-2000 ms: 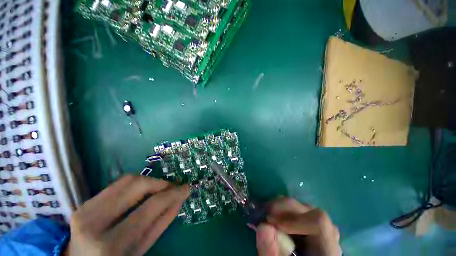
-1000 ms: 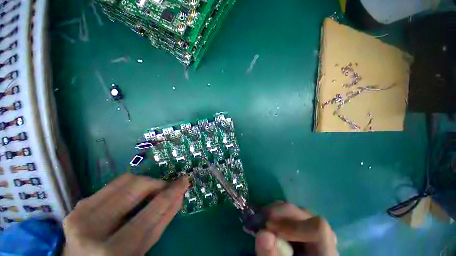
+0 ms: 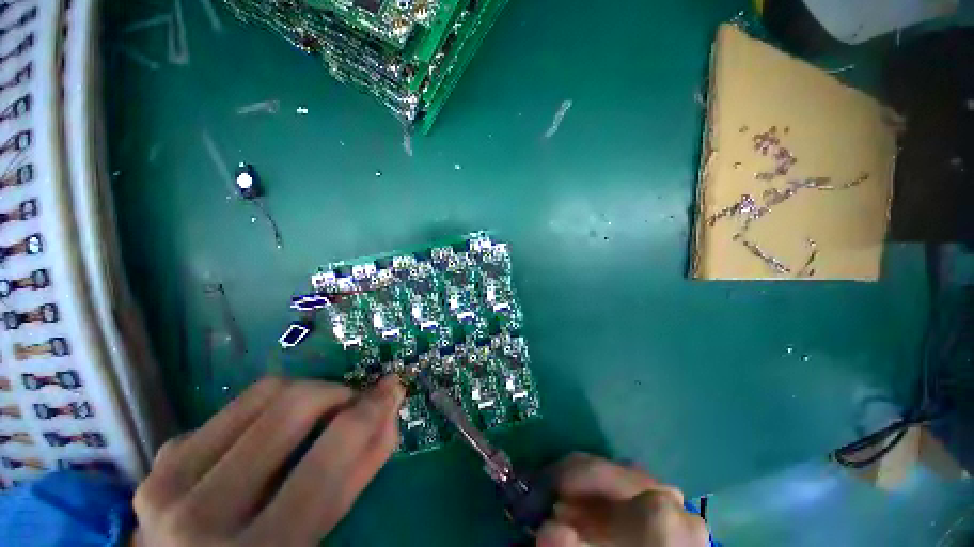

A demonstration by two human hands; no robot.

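Note:
A green PCB panel (image 3: 459,310) with two rows of small circuits lies flat in front of me. My left hand (image 3: 267,459) has its fingertips pinched together at the panel's lower left; what they pinch is too small to tell. My right hand (image 3: 614,502) holds the soldering iron (image 3: 470,438) by its grip, its tip at the panel close to my left fingertips. Two flex-tailed modules with white rectangular outlines, one (image 3: 311,303) on the panel's left edge and one (image 3: 296,335) just beside it, lie above my left hand.
A loose module (image 3: 247,181) with a pale dot lies up left. A stack of PCB panels (image 3: 427,75) is at the top. Component trays (image 3: 80,267) line the left. Cardboard (image 3: 796,235) with solder scraps (image 3: 769,198) is at right, with black cables (image 3: 881,433) below.
The iron's tip has moved left and down the panel, close to my left fingertips. My left hand stays at the panel's lower left. The cardboard has shifted slightly right in view.

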